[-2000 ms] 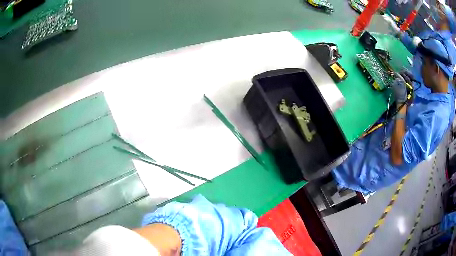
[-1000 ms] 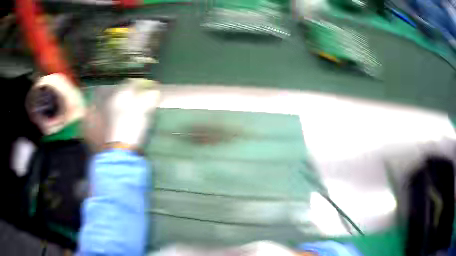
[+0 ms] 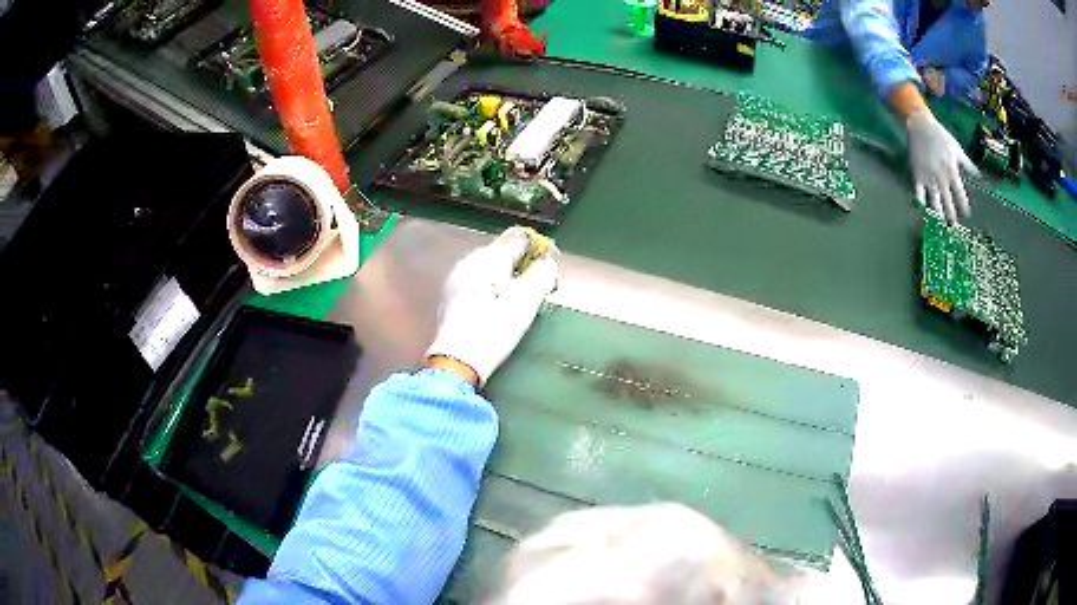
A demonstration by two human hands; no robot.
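Note:
My left hand (image 3: 490, 301), in an off-white glove, is over the back left corner of the green mat (image 3: 709, 420). Its fingers are curled, with yellow at the tips; I cannot tell whether that is a held piece or a fingertip wrap. Just beyond it, a black carrier (image 3: 411, 177) holding a board with a long silver heatsink (image 3: 543, 132) lies on the dark green belt. I cannot tell whether the fingertips touch the carrier. My right hand (image 3: 638, 561), gloved and blurred, is at the bottom edge, partly cut off; its fingers are unclear.
A shallow black tray (image 3: 266, 414) with small yellow-green bits is left. A round dark item on a cream holder (image 3: 284, 225) stands behind it. Two green boards (image 3: 785, 154) lie on the belt; another person's gloved hand (image 3: 939, 160) is above one. Thin green strips (image 3: 856, 550) lie right.
The view has swung left from the deep black bin to the mat, belt and shallow tray. My left hand has come into view at the mat's back left corner.

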